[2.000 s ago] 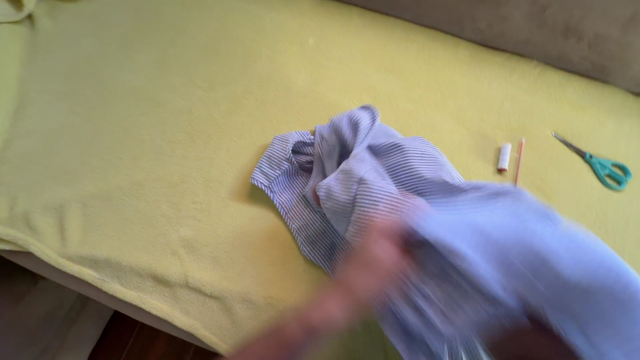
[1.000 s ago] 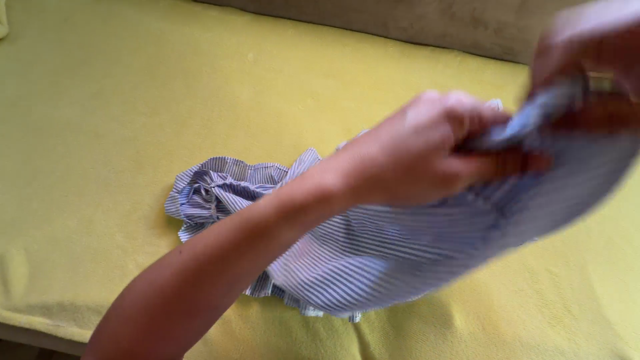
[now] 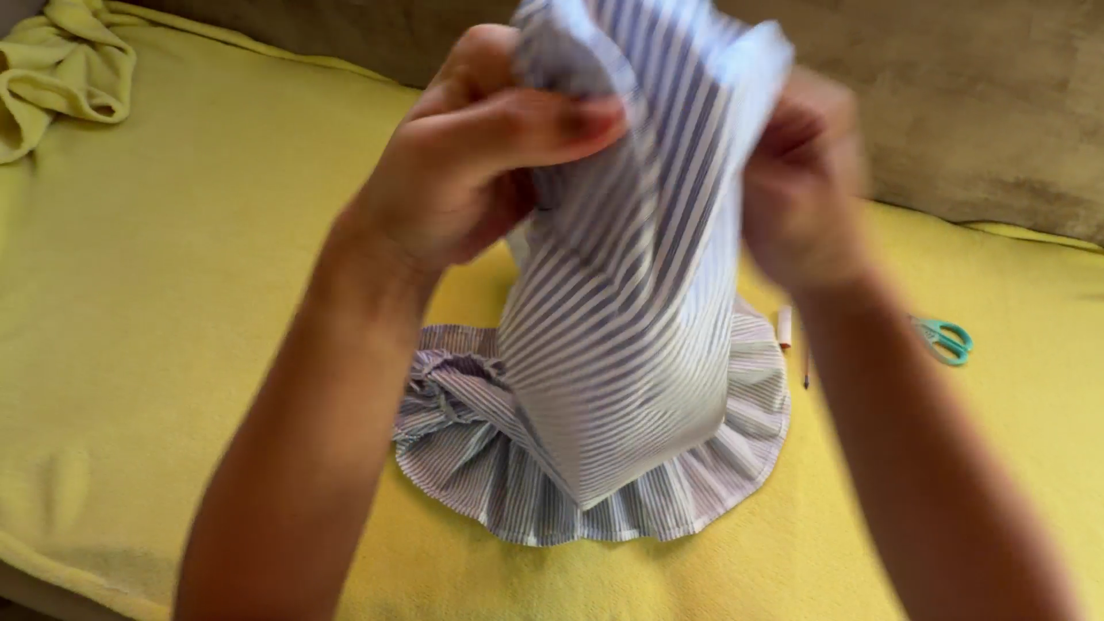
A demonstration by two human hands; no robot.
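Note:
A blue-and-white striped garment (image 3: 621, 345) hangs from both hands, raised near the top centre of the head view. My left hand (image 3: 483, 138) pinches its upper left part between thumb and fingers. At the upper right edge of the cloth, my right hand (image 3: 802, 172) is closed on it, blurred, its fingertips partly hidden by the fabric. The garment's gathered ruffle (image 3: 552, 509) lies spread on the yellow blanket (image 3: 216, 216) below, with a bunched part at its left.
Teal-handled scissors (image 3: 949, 341) lie at the right, partly behind my right forearm. A small white spool-like thing (image 3: 785, 328) and a thin dark-tipped stick (image 3: 806, 371) are beside the ruffle. A brown upholstered backrest (image 3: 975, 103) runs behind; bunched blanket (image 3: 69, 78) lies top left.
The garment's upper part is now held up between both hands at the centre; one second ago they held it at the upper right. Its ruffle now shows fanned out below.

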